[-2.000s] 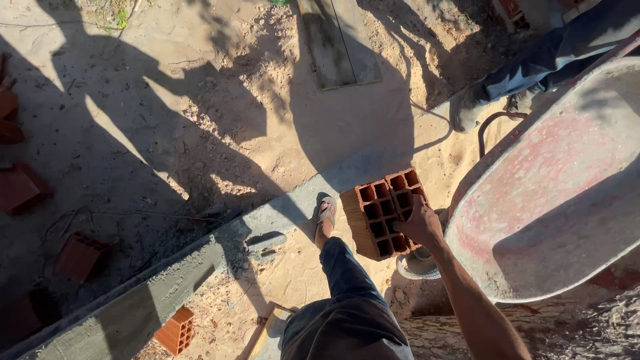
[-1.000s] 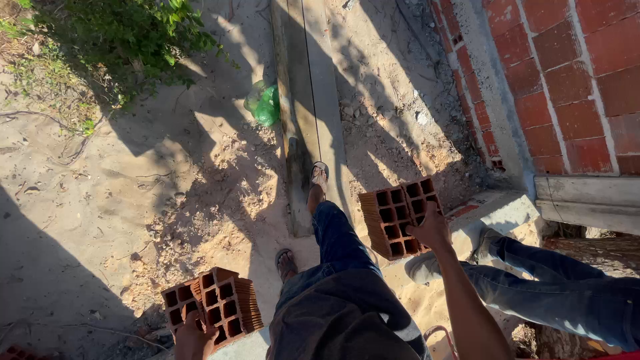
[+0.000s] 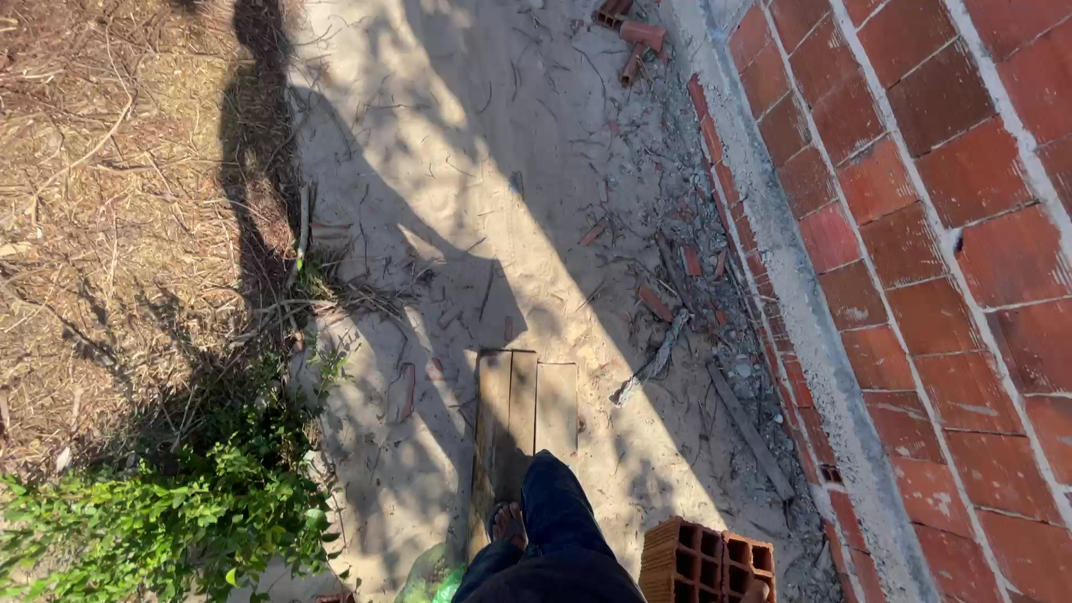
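At the bottom right of the head view, hollow red clay bricks (image 3: 685,557) hang at my right side, their open cells facing up. Only the fingers of my right hand (image 3: 756,591) show, hooked into a cell at the lower right of these bricks. My left hand is out of the frame; a sliver of red clay (image 3: 335,598) shows at the bottom edge on the left side. My sandalled foot (image 3: 507,523) is on wooden planks (image 3: 523,402) lying on sand.
A red block wall (image 3: 930,251) with a concrete ledge (image 3: 779,243) runs along the right. Broken brick pieces (image 3: 643,35) and a loose wood strip (image 3: 749,431) lie beside it. A leafy bush (image 3: 184,511), dry brush (image 3: 109,209) and a green plastic bag (image 3: 448,582) are on the left.
The view has moved off the wheelbarrow and the other person onto the planks and wall. My left hand, on bricks one second ago, has left the frame. My right hand still holds bricks.
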